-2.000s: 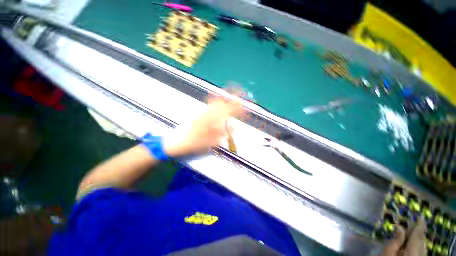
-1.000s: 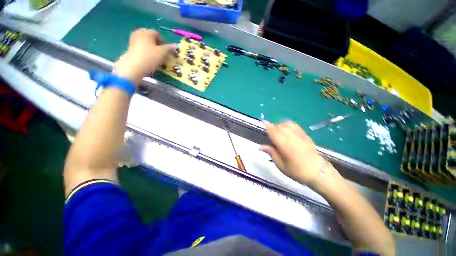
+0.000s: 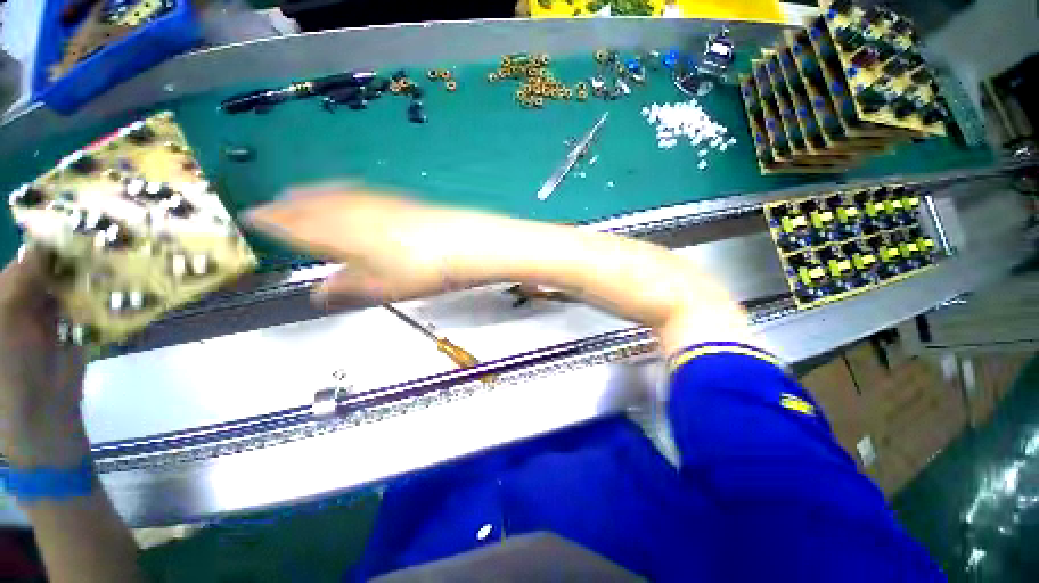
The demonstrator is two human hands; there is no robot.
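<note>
A tan PCB panel (image 3: 148, 233) with small dark and pale parts is raised and tilted at the far left, over the conveyor's back rail. My left hand (image 3: 40, 330), with a blue strap at the wrist, holds it by its lower left edge; some fingers are hidden behind it. My right hand (image 3: 353, 245) is blurred, stretched out over the back rail just right of the panel, fingers pointing at it. It seems empty and a little apart from the panel.
A fuller panel (image 3: 849, 245) rests on the conveyor at right; stacked panels (image 3: 809, 97) stand behind it. A screwdriver (image 3: 456, 352) lies between the rails (image 3: 547, 362). Tweezers (image 3: 573, 157), white parts (image 3: 687, 125) and ring parts (image 3: 530, 80) lie on the mat. A blue bin (image 3: 114, 51) is far left.
The view has swung right. My left hand has taken hold of the panel and lifted it off the mat. My right arm has moved left across the conveyor, towards the panel.
</note>
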